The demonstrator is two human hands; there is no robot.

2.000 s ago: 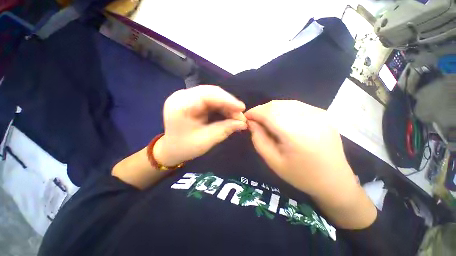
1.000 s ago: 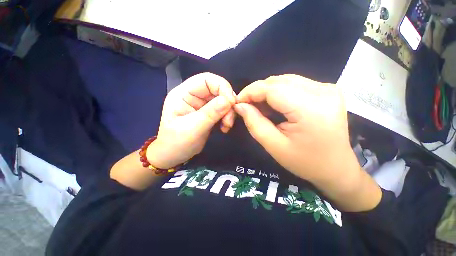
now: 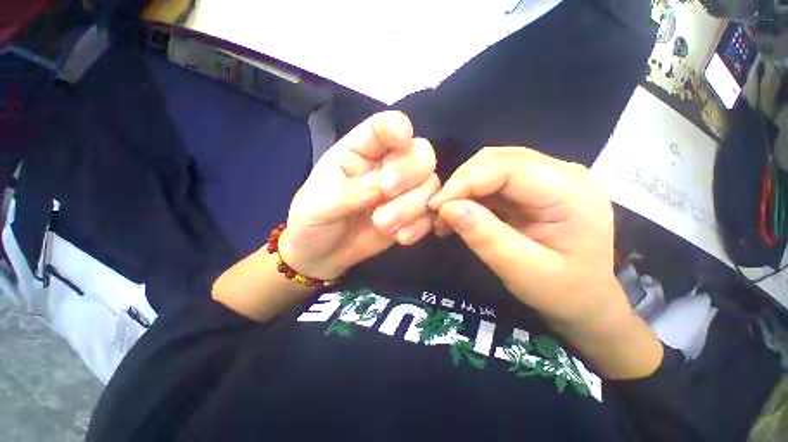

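My left hand, bare with a beaded bracelet, is raised in front of my chest, palm partly showing and fingers loosely bent. My right hand meets it fingertip to fingertip, thumb and forefinger pinched near the left fingers. Anything between the fingertips is too small to make out. A large dark cloth lies behind the hands, running over the white table and down towards me.
More dark cloth hangs at the left. At the right are a ruler-printed table edge, a phone, and red and green handle loops on a dark round mat. White cloth shows beside my right forearm.
My left fingers have loosened and turned to show more palm. My right thumb and forefinger remain pinched. The view has shifted, with the machine head at the upper right mostly gone out of it.
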